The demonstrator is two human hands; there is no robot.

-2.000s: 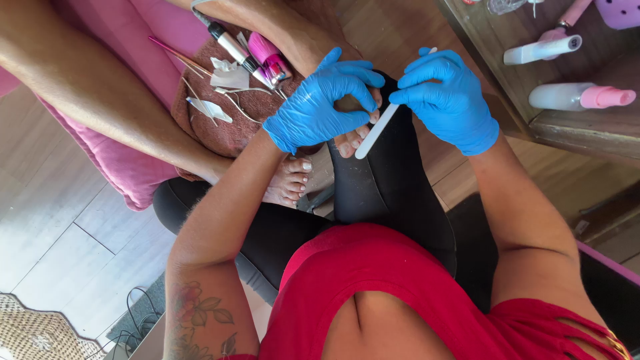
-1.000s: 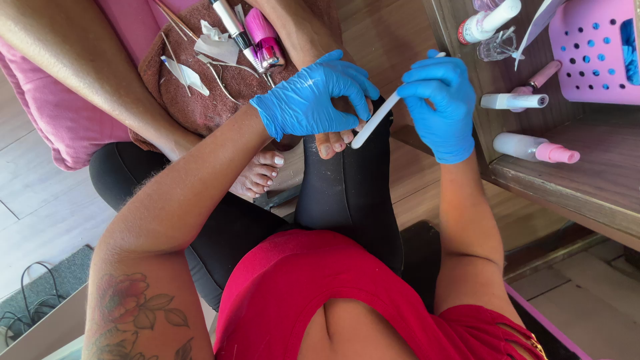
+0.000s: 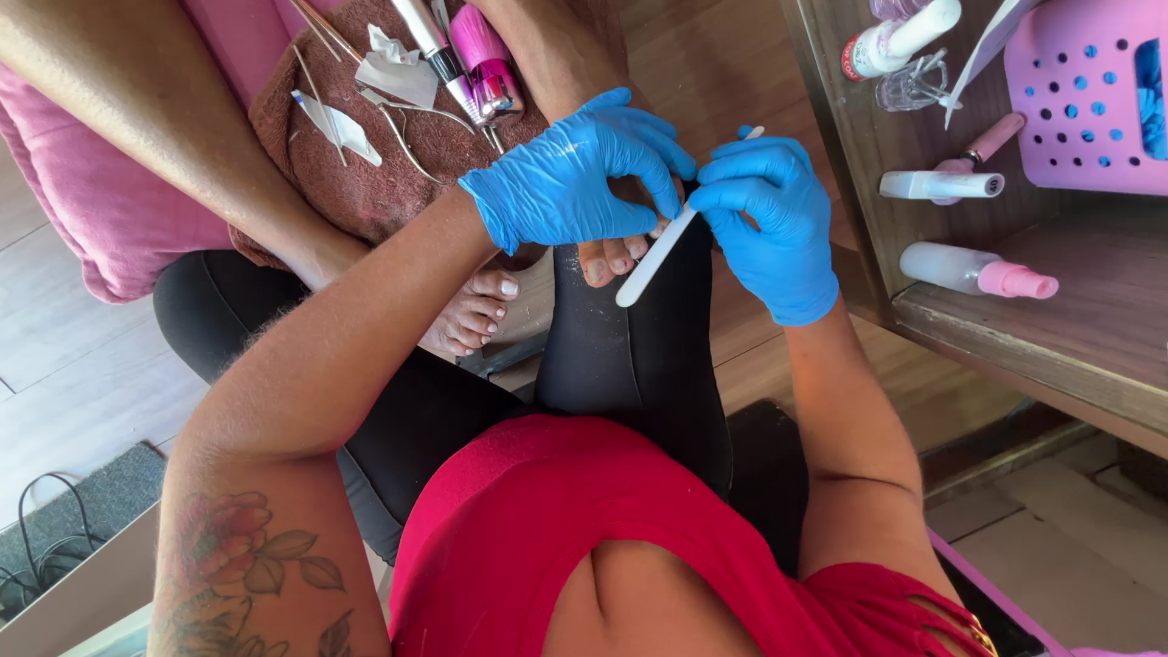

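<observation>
In a blue glove, my right hand (image 3: 771, 219) grips a white nail file (image 3: 653, 265), its rounded end pointing down and left. My left hand (image 3: 584, 178), gloved too, bends over another person's foot, its fingers at the toes (image 3: 610, 258) resting on my black-clad knee. The big toe side is hidden by my gloves and the file. The person's other foot (image 3: 474, 310) has white-painted toenails. On a brown towel (image 3: 301, 196) lie cuticle nippers (image 3: 401, 137), a crumpled white wipe (image 3: 399, 75), a silver and black pen-like tool (image 3: 433, 50), a pink brush (image 3: 484, 59) and thin sticks (image 3: 319, 100).
At right a wooden shelf unit (image 3: 1031, 351) holds a pink perforated basket (image 3: 1081, 100) with blue gloves, a white nail polish bottle (image 3: 899, 38), a clear bottle (image 3: 940, 185) and a pink-capped spray bottle (image 3: 976, 270). A pink cushion (image 3: 109, 182) and cables (image 3: 55, 547) are at left.
The view has shifted, bringing more of the shelf and basket in. My right hand still holds the file, and both hands remain close to the toes.
</observation>
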